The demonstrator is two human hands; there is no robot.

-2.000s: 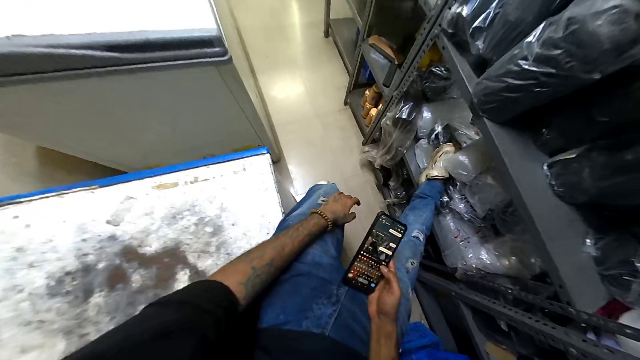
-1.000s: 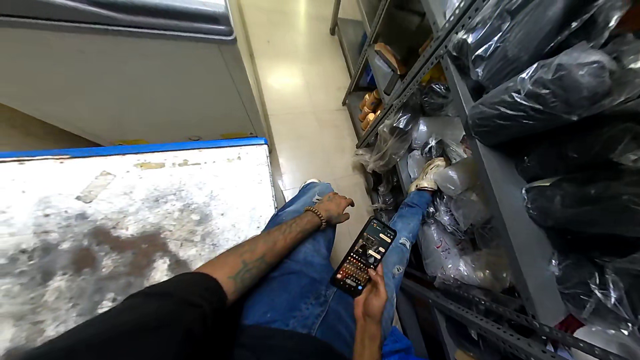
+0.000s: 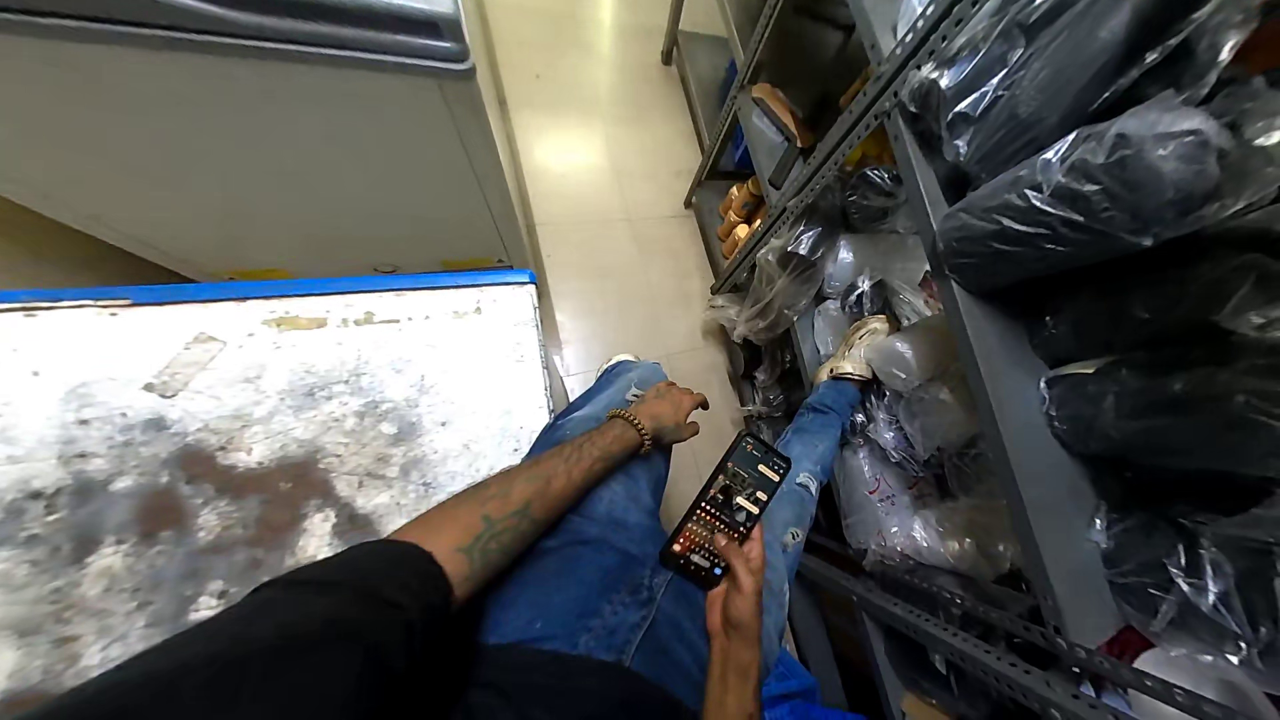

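Observation:
My right hand (image 3: 738, 585) holds a black smartphone (image 3: 725, 510) by its lower end, with the thumb over the lit screen, which shows an on-screen keyboard. The phone is tilted above my right thigh. My left hand (image 3: 669, 414) lies on the left knee of my blue ripped jeans (image 3: 600, 540), holding nothing, its fingers loosely bent over the knee's edge. A beaded bracelet (image 3: 632, 430) circles the left wrist. My right foot, in a pale shoe (image 3: 855, 350), rests among plastic bags on the shelf at the right.
A worn white tabletop with a blue edge (image 3: 400, 290) stands at the left, before a grey cabinet (image 3: 300, 170). Metal shelving (image 3: 985, 380) with black rolls in clear plastic (image 3: 1090, 190) lines the right. A tiled aisle (image 3: 600, 200) runs between; wooden pieces (image 3: 740, 212) lie on a far shelf.
The view has shifted a little. My left hand still rests on the knee and my right hand still holds the phone.

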